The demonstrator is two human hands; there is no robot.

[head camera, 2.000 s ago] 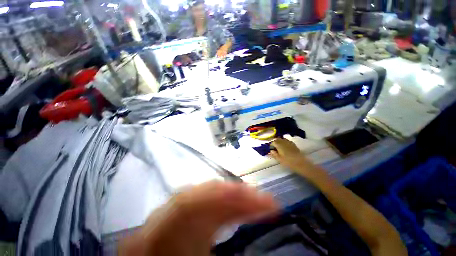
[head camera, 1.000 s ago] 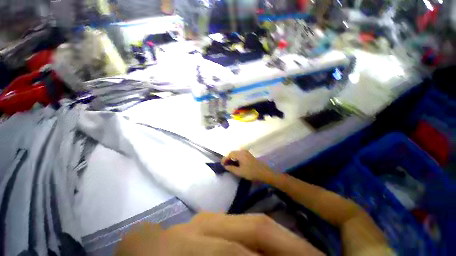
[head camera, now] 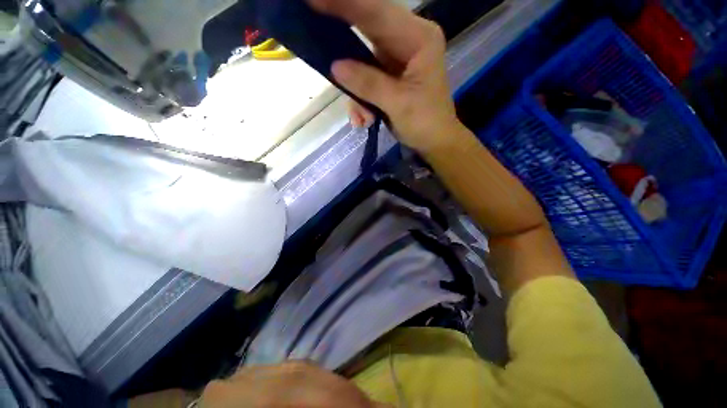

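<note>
My right hand [head camera: 406,84], at the top centre, grips a navy-black strip [head camera: 307,36]. A narrow dark end hangs below it, over the table's front edge. My left hand [head camera: 279,386] is cut off by the bottom edge, beside grey-white pieces with dark bands [head camera: 359,271] heaped on my lap; its fingers are hidden. A light grey-white panel [head camera: 183,215] with a dark banded edge lies on the white table, its rounded end over the front edge. The sewing machine head [head camera: 151,60] is at the upper left, its needle area unclear.
A yellow handle [head camera: 271,50] lies on the machine bed, with a red one beside it. Grey layered pieces [head camera: 36,335] hang at the left. A blue lattice crate [head camera: 558,171] at the right holds cloth and small items. A pale measuring strip [head camera: 327,163] runs along the table's front edge.
The view has turned down toward my lap and the crate. My right hand has risen from the table edge with the dark strip in it. My left hand shows lower, against the bottom edge.
</note>
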